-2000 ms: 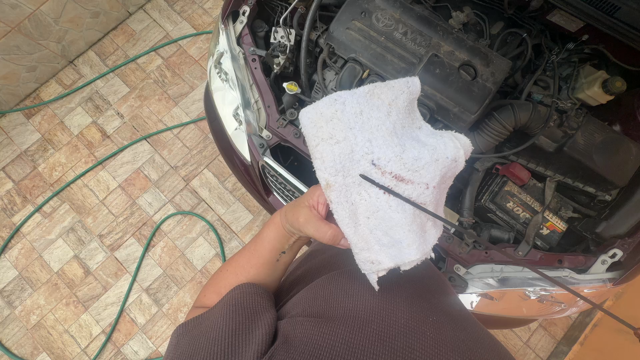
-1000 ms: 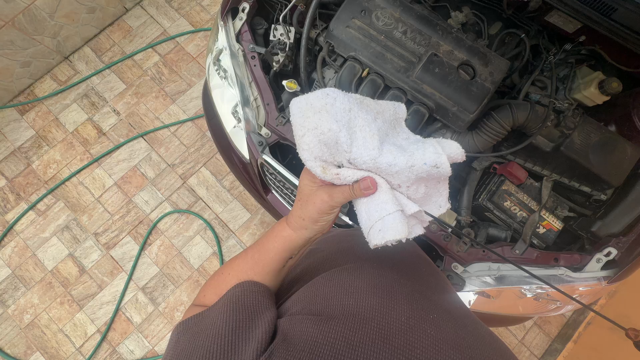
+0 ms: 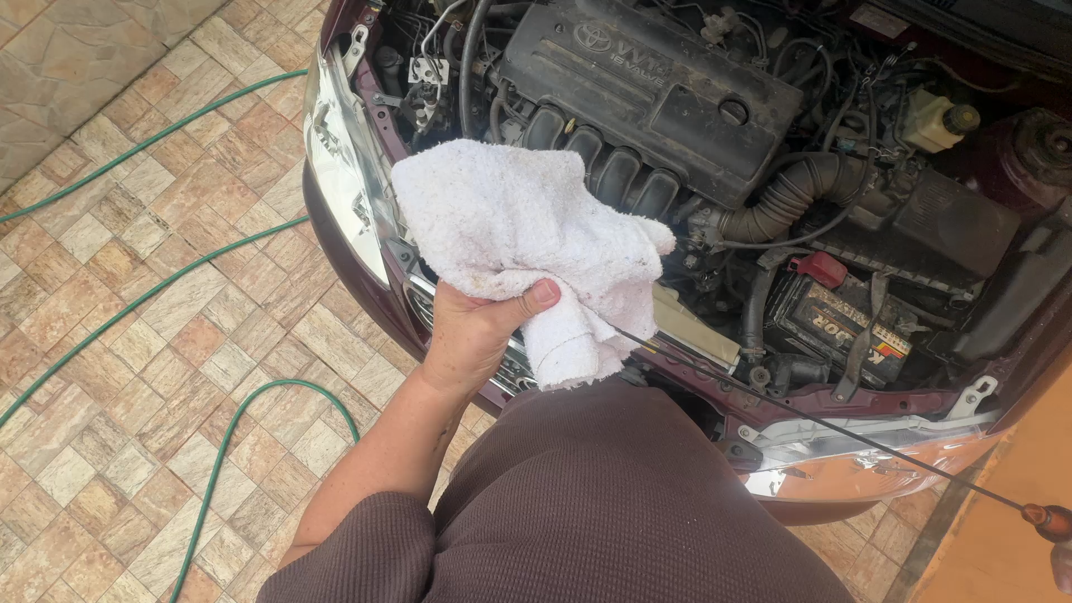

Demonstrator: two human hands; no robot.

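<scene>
My left hand [image 3: 486, 327] grips a white terry cloth [image 3: 528, 218], its thumb pressed on a fold near the lower edge. The cloth bears small dark and brownish specks. Out of its lower right side runs a long thin dipstick [image 3: 804, 405], whose other end is hidden in or behind the folds. The dipstick slants down to the right, across the car's front edge, to a brown-orange handle [image 3: 1045, 521] at the frame's right edge. Just below that handle, a small sliver at the border may be part of my right hand; its grip cannot be made out.
Beyond the cloth lie a Toyota engine cover [image 3: 653, 92], a ribbed air hose [image 3: 791, 197] and a battery [image 3: 846, 327]. A headlight [image 3: 347, 167] and the grille flank my left arm. A green hose [image 3: 209, 486] winds over the tiled floor [image 3: 167, 335]. An orange wall stands lower right.
The dipstick's dark tip lay bare across the cloth two seconds ago; now the cloth is folded over that end. My left thumb has come onto the front of the cloth.
</scene>
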